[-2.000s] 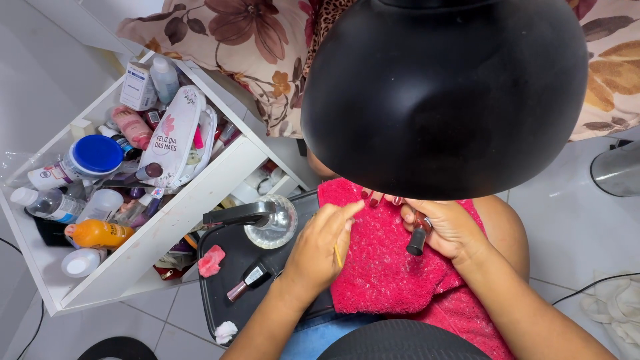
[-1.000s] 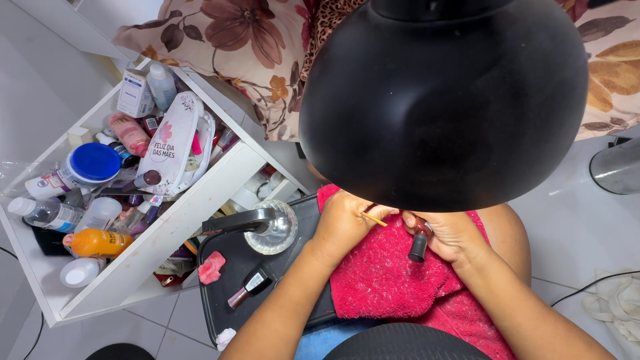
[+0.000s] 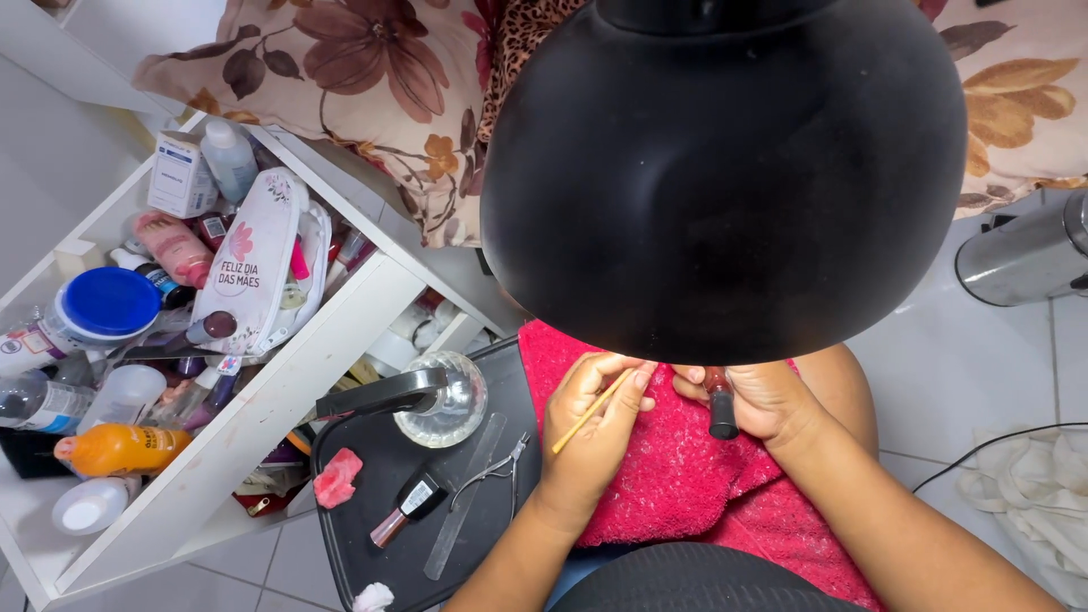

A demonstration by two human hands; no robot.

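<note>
My left hand grips a thin wooden stick, slanted, its upper end at my fingertips by the lamp's lower rim. My right hand holds a dark red nail polish bottle with its black cap pointing down. Both hands are over a red towel spread across a lap. A black lamp shade hides whatever lies just beyond my fingertips.
On a black tray at left lie a cuticle nipper, a nail file, another polish bottle, pink cotton and a glass pump bottle. Farther left, a white drawer unit holds many bottles. A metal bin stands right.
My left hand has turned, and the stick now slants down toward me rather than lying nearly level as one second ago. The polish bottle stays in my right hand.
</note>
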